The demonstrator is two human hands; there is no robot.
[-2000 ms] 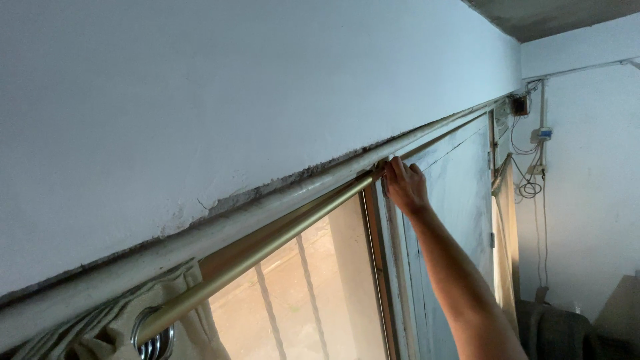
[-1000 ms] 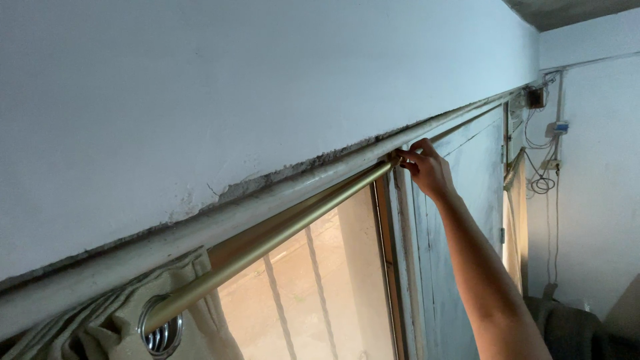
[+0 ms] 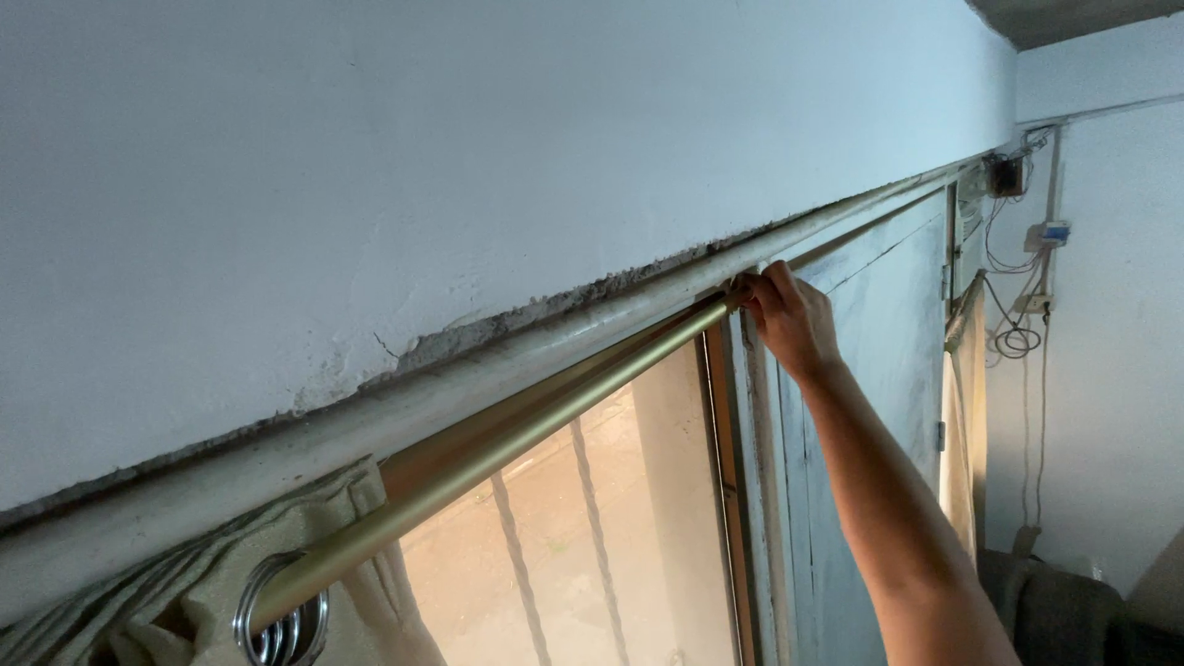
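A gold-coloured curtain rod [image 3: 518, 439] runs slanting along the top of a window, from the lower left to the window's far upper corner. My right hand [image 3: 794, 319] is raised at the rod's far end, thumb and fingers pinched around it; the fingers hide the tip and whatever holds it. At the near end, the rod passes through shiny metal grommets [image 3: 282, 615] in a bunched beige curtain [image 3: 199, 583]. My left hand is out of view.
A pale pipe-like ledge [image 3: 416, 402] runs above the rod beneath chipped wall plaster. Beyond the barred window [image 3: 564, 536] stands a light blue door [image 3: 869, 370]. Loose cables [image 3: 1017, 342] and small electrical boxes hang on the far wall, with dark covered furniture [image 3: 1054, 601] below.
My right hand stays at the rod's far end, its fingers shifting a little in their hold. The rod and curtain look much the same.
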